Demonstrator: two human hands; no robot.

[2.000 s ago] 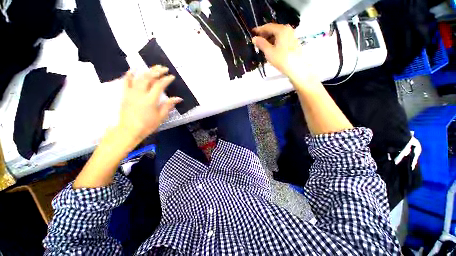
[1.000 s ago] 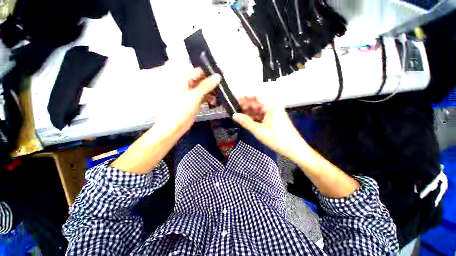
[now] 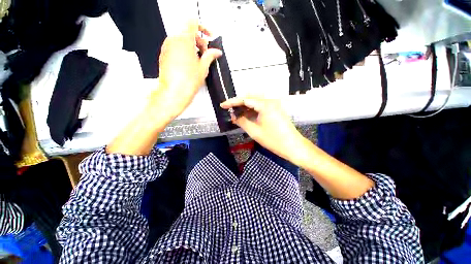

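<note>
A zipper (image 3: 222, 78) with a silver tooth line lies on a black fabric strip (image 3: 215, 98) near the table's front edge. My left hand (image 3: 181, 72) grips the far end of both, thumb on top. My right hand (image 3: 258, 116) holds the near end, its fingertips by the zipper's lower end. The strip's lower end reaches the table edge. A bunch of zippers (image 3: 315, 46) is fanned out right of the hands, silver teeth showing.
Black cut panels lie at the left (image 3: 75, 93) and upper left (image 3: 139, 33) on the white table (image 3: 258, 77). A pale ruler strip (image 3: 188, 129) runs along the front edge. Black cords (image 3: 382, 85) cross the machine bed at right. A striped sleeve shows at far left.
At first both hands were apart, the right at the zipper bunch. Then they held the zipper and strip together. Now the left hand has moved up the strip, and the piece lies more upright in view.
</note>
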